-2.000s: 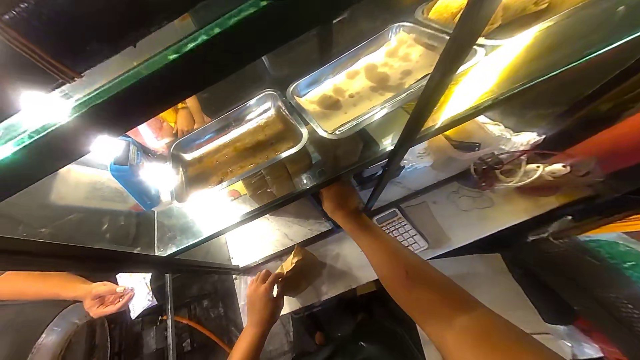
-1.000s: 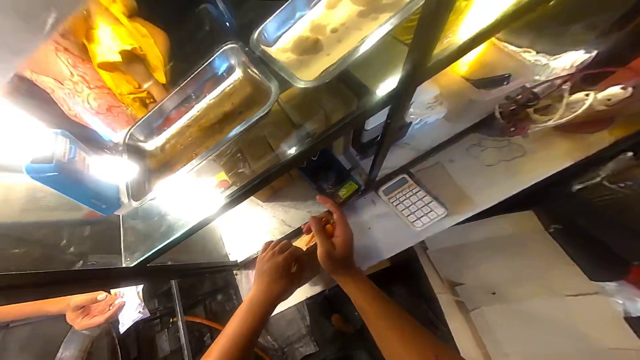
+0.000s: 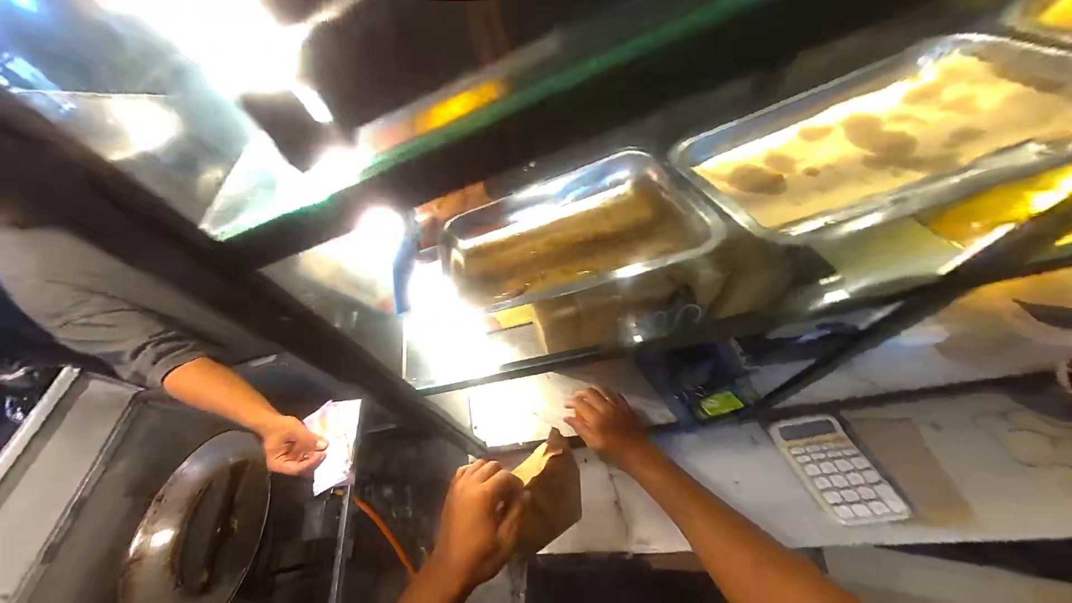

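Note:
My left hand [image 3: 486,515], at the lower middle, grips the rim of a brown paper bag [image 3: 553,502] whose top edge gapes. To its right my right hand [image 3: 607,423] reaches over the shelf's edge, its curled fingertips at a pale, sheet-like thing [image 3: 569,394] under the glass case; whether they grip it is unclear. A white calculator [image 3: 839,471] lies on the shelf to the right of my right forearm. A dark blue box-like thing with a lit green patch [image 3: 720,404] is just beyond my right hand.
Metal trays of food, one with brown contents [image 3: 578,239] and one with pale contents [image 3: 888,138], sit behind glass. At left another person's hand [image 3: 293,445] holds out folded paper [image 3: 337,444], above a round metal pan or lid [image 3: 201,528]. A dark frame bar [image 3: 276,310] crosses diagonally.
My hands, together at the bag one second ago, are now apart: the right is over by the pale sheet, the left still has the bag. The view has swung, showing more of the other person's arm.

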